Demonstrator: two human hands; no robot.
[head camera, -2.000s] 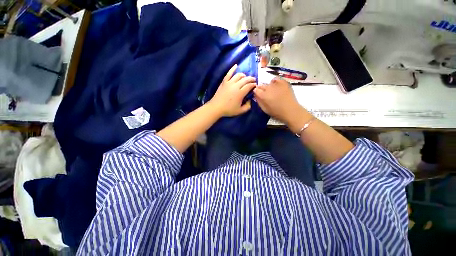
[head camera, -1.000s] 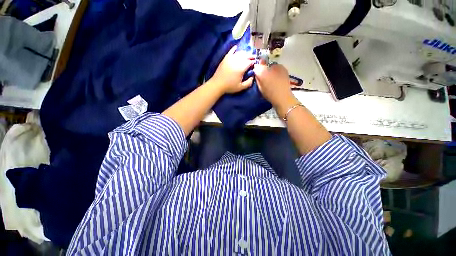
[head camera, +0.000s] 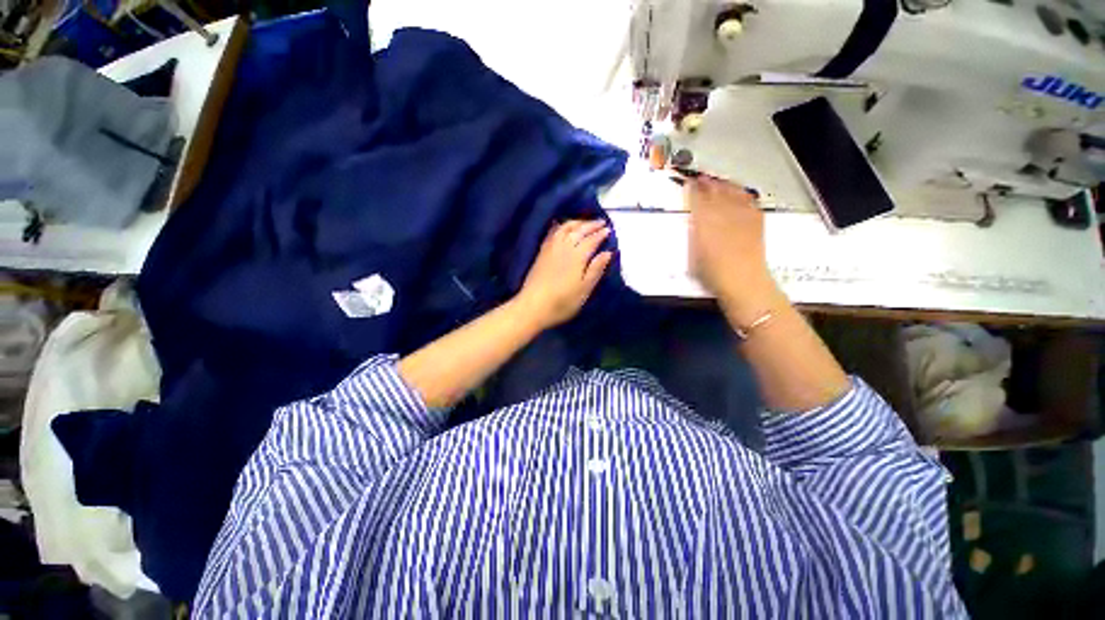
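The navy garment (head camera: 315, 206) spreads over the table's left side and down to the lap, with a white label (head camera: 365, 297) on it. Its edge lies just left of the needle area (head camera: 654, 139), away from the presser foot. My left hand (head camera: 567, 273) holds the cloth near this edge, fingers on top. My right hand (head camera: 730, 242) is slightly blurred, off the cloth, with its fingertips over a thin dark tool (head camera: 682, 177) on the machine bed. The hand covers most of the tool, so I cannot tell whether it is gripped.
The white JUKI machine (head camera: 969, 73) stands at the right. A smartphone (head camera: 834, 164) lies on its bed. A printed scale (head camera: 982, 280) runs along the table's front edge. A grey cover (head camera: 79, 145) is at the left, and a cream cloth pile (head camera: 73, 448) below it.
The garment edge has moved out from under the needle area, to the left. My left hand has drawn back towards me with it. My right hand has let go of the cloth and moved right.
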